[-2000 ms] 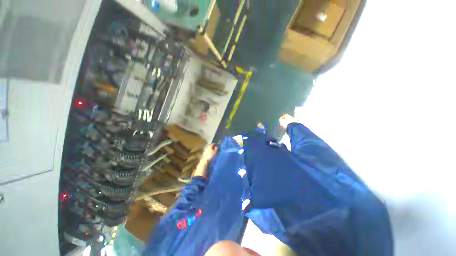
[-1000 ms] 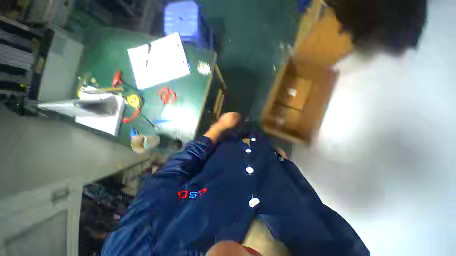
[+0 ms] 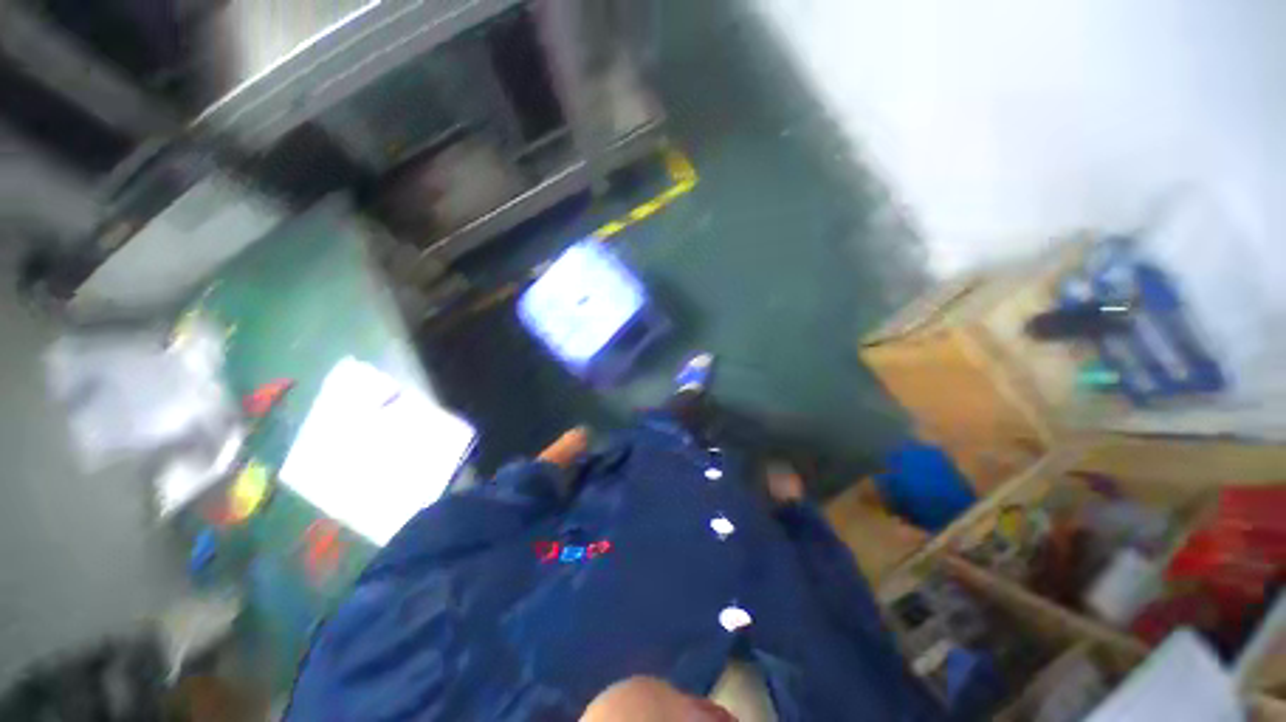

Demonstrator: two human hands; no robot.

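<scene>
My left hand [image 3: 566, 449] is small and blurred in front of my blue jacket, with nothing visible in it. My right hand [image 3: 784, 484] is a blurred patch beside the jacket's other side, and its fingers cannot be made out. A white sheet with a blue edge [image 3: 375, 454] lies on the green bench [image 3: 264, 299] to the left. Orange-red scissors [image 3: 323, 546], a red-handled tool [image 3: 268, 396] and a yellow round item [image 3: 250, 490] lie beyond the sheet. Neither hand touches them.
A blue stool [image 3: 583, 303] stands ahead on the green floor, near yellow-black tape [image 3: 663, 198]. Pale machinery [image 3: 409, 113] stands behind it. On the right are an open wooden or cardboard box [image 3: 973, 381], a blue item [image 3: 924, 484], and compartments holding mixed red and white items.
The view has swung past the machine feeders to the bench and stool. The sheet and stool now sit lower in view. Compartments have appeared on the right. My left hand looks closer to my body.
</scene>
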